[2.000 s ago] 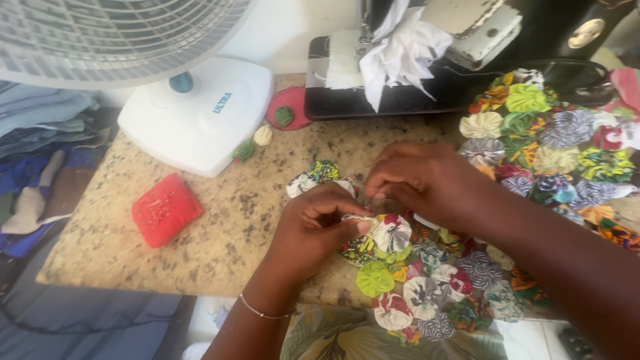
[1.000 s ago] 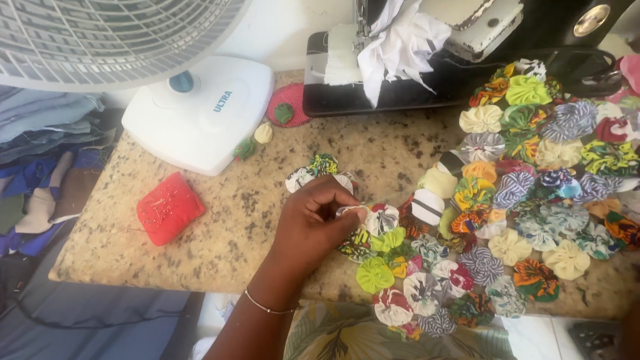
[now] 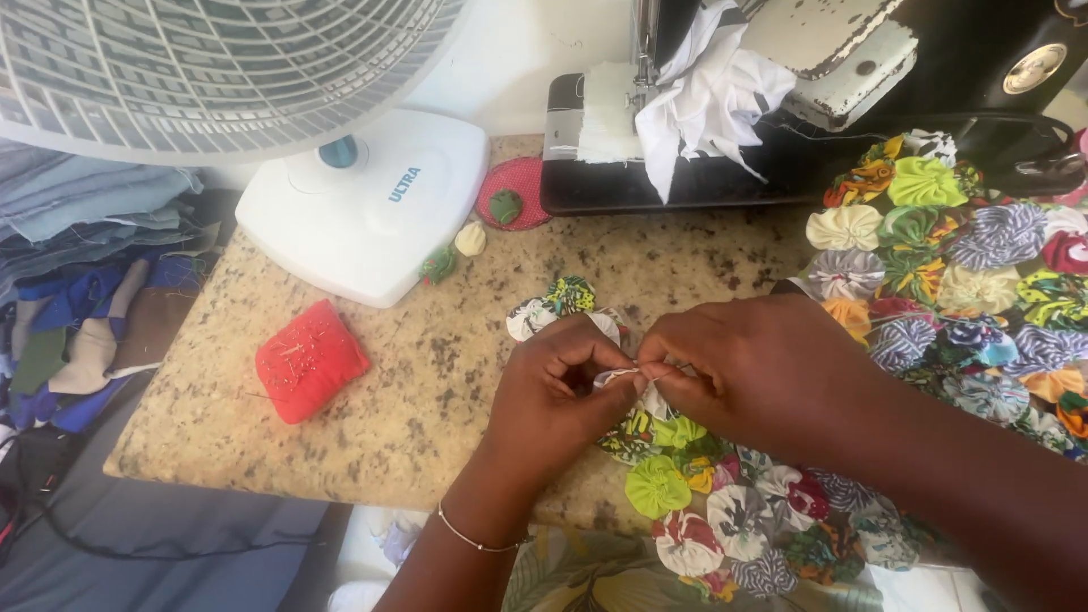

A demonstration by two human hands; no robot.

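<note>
My left hand pinches the edge of a light fabric yo-yo between thumb and forefinger, above the granite tabletop. Against it, the fingertips of my right hand pinch at the same edge; a needle or thread between them is too small to tell. Joined fabric yo-yos in many colours hang from there over the table's front edge, and a larger spread of them lies at the right, partly behind my right arm. A few more yo-yos lie just behind my left hand. A red pincushion full of pins sits to the left.
A white fan base stands at the back left, its grille above. A black sewing machine with white cloth under its needle area is at the back. Folded cloth is piled at the far left. The granite tabletop has a front edge.
My right hand was out of view a second ago and is back at the yo-yo edge beside my left hand. My left hand has kept its pinch.
</note>
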